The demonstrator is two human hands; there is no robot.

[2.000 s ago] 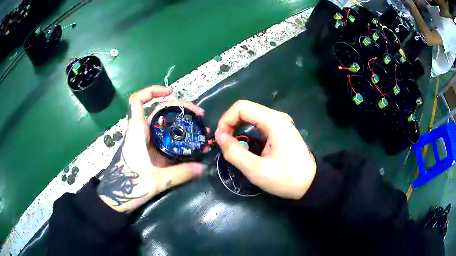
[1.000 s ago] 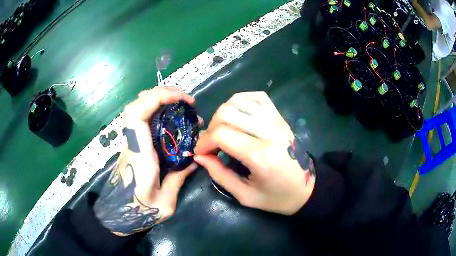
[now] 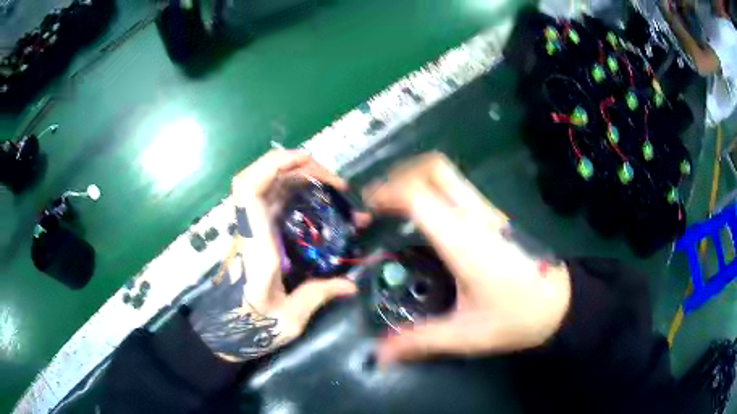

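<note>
My left hand [image 3: 267, 267] holds the shallow black round base unit with the blue circuit board [image 3: 319, 230], its board side facing right and up. A red lead wire [image 3: 360, 260] runs from the board to a pale green wire-end part [image 3: 393, 275] at the black housing [image 3: 420, 287]. The open-topped housing stands on the dark side bench. My right hand [image 3: 477, 267] is blurred, with thumb and fingers spread around the housing's right side; whether it grips the housing is not clear.
Many black housings [image 3: 614, 210] with red leads and green parts are grouped at right. A white stained edge [image 3: 182, 279] borders the green belt. Part-built units [image 3: 63, 255] stand on the belt at left, another [image 3: 184, 36] at top. A blue stool [image 3: 711, 255] and a person's arm [image 3: 696, 48] are at right.
My right hand has let go of the red wire at the board and opened around the housing. The board has tilted in my left hand. Units on the belt have shifted down and left.
</note>
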